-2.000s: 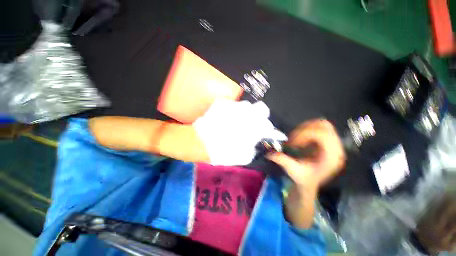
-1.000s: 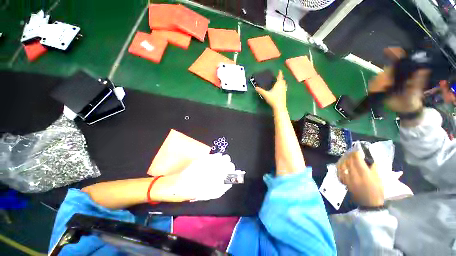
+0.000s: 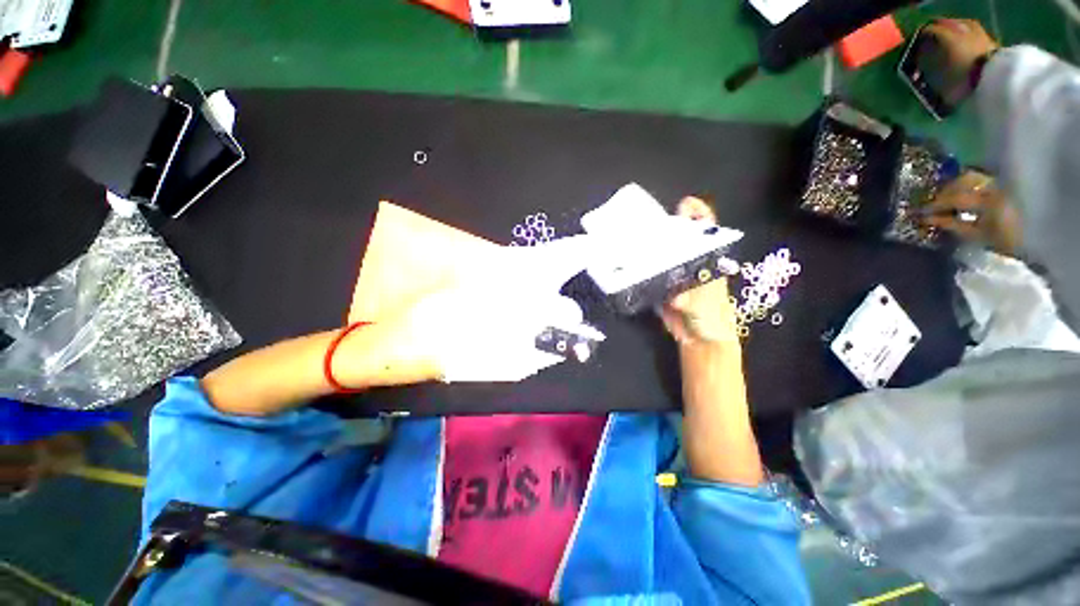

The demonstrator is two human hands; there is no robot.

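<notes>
My left hand [image 3: 497, 314] wears a white glove and lies over part of the orange foam sheet [image 3: 397, 243]. It holds a small dark and silver metal bracket [image 3: 561, 343] at its fingertips. My bare right hand [image 3: 701, 310] grips a dark housing with a white plate [image 3: 666, 258] on it, just right of the glove. The gloved fingers reach the plate's left side; whether they grip it is unclear. One pile of small rings [image 3: 535, 229] lies behind the glove, another pile of rings [image 3: 770, 284] right of the housing.
A clear bag of hardware [image 3: 119, 314] and black housings [image 3: 160, 142] are at left. At right are parts bins [image 3: 848, 178], a white plate [image 3: 874, 336] and another person's hand [image 3: 974, 211] at the bins. The green belt [image 3: 640, 59] runs along the back.
My right hand has come back from the green belt with the dark housing and white plate, now beside my left hand. The neighbour's near hand has moved to the bins. The view has shifted.
</notes>
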